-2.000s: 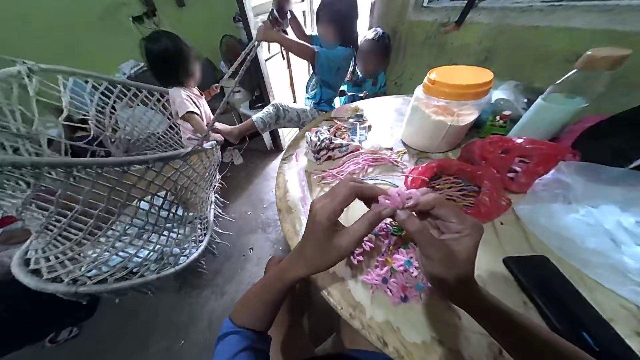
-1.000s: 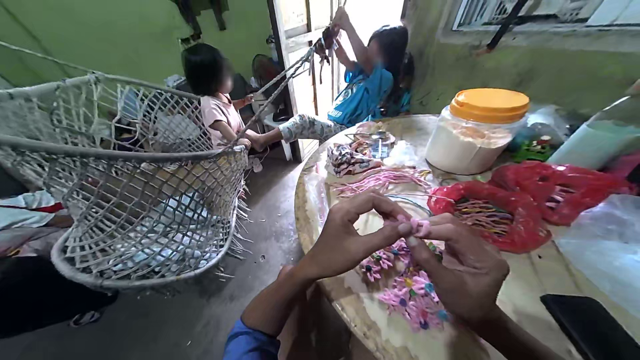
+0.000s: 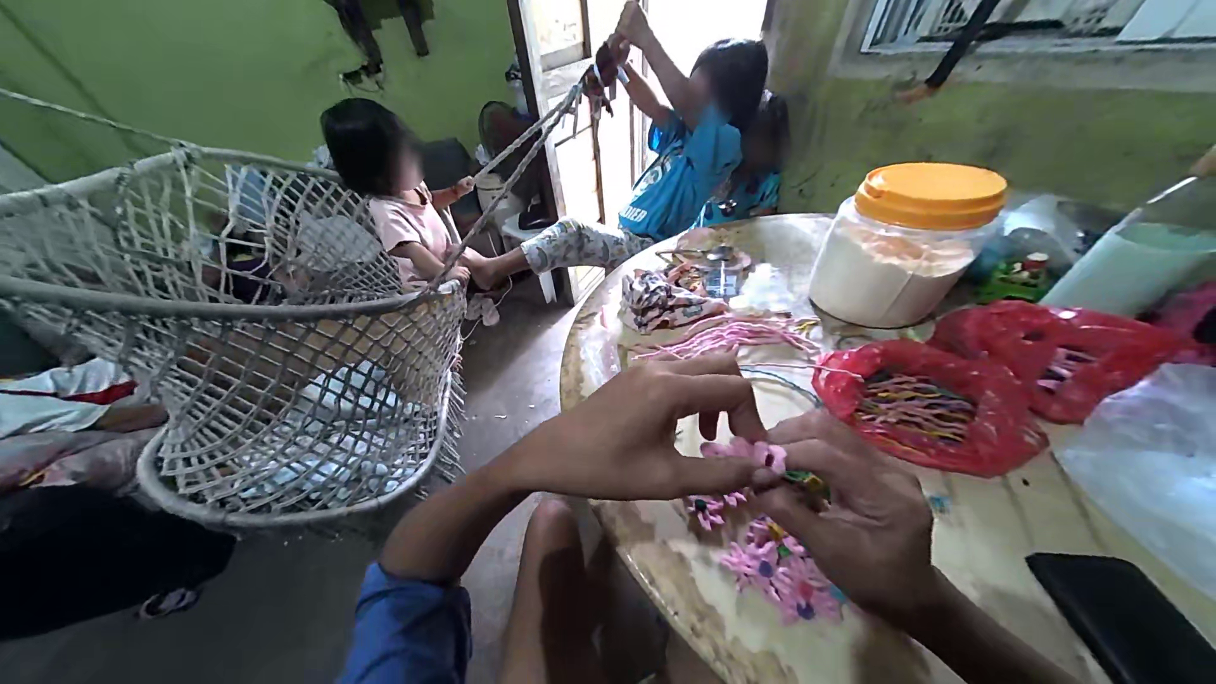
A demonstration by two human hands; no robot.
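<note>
Between the fingertips of my left hand (image 3: 655,427) and my right hand (image 3: 850,503), a small pink flower-shaped craft piece (image 3: 768,458) is pinched above the round table (image 3: 684,608). Beneath and beside my right hand lies a cluster of pink flower pieces (image 3: 784,575) with dark, blue and yellow centres. Pink strands (image 3: 736,337) are laid out behind my hands, next to a patterned cloth bundle (image 3: 665,302). An open red plastic bag (image 3: 997,446) at the right holds multicoloured strands (image 3: 912,408). My right palm is hidden.
A jar with an orange lid (image 3: 898,247) stands at the back, a tilted bottle (image 3: 1130,256) right of it. A black phone-like object (image 3: 1130,608) and a clear plastic bag (image 3: 1149,465) lie at the right. Left hang a net hammock (image 3: 313,309); beyond it are a seated person (image 3: 413,223) and others (image 3: 684,171).
My hands stay together on the pink piece, with the fingers shifted slightly. The person in blue has arms raised toward the rope, as a second ago. The view has swung left.
</note>
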